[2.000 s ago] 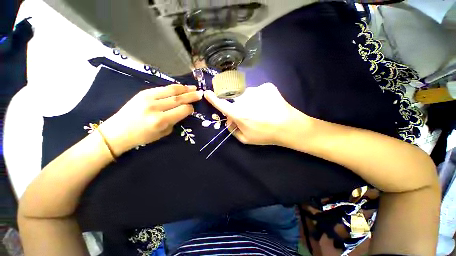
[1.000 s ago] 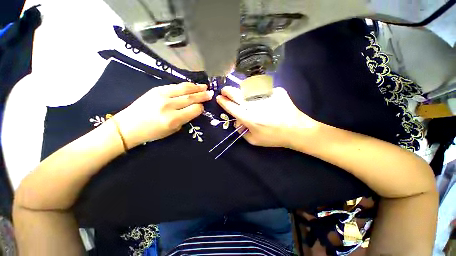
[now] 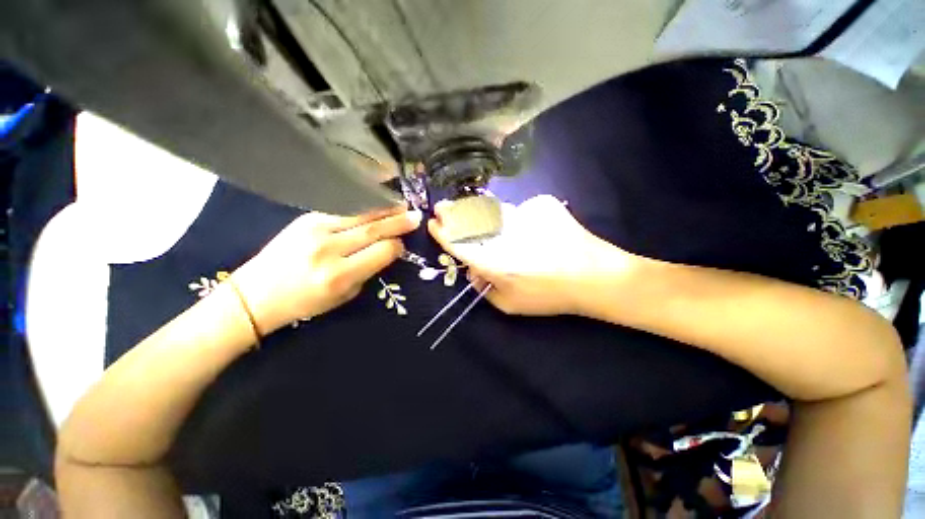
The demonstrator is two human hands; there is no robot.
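Note:
The black garment panel (image 3: 385,405) lies under both hands, with pale leaf embroidery (image 3: 392,295) between them. My left hand (image 3: 323,262) presses flat on it, fingertips beside the presser foot (image 3: 414,191). My right hand (image 3: 538,255) lies just right of the foot, partly behind the beige ribbed knob (image 3: 471,219). Slim scissors (image 3: 453,316) are held in my right hand, and their two blades point down-left from under it. The needle point and the cloth edge at the fingertips are too small to make out.
The off-white sewing machine head (image 3: 355,61) fills the top. A scalloped embroidered edge (image 3: 791,167) runs down the right. An orange-yellow strip (image 3: 888,211) lies at the far right, a white paper (image 3: 801,35) at top right. Tangled scraps (image 3: 745,461) lie low at right.
The view has shifted, and the machine head now covers the looped black strip seen at upper left before. Both hands stay beside the foot, with the scissors still under my right hand.

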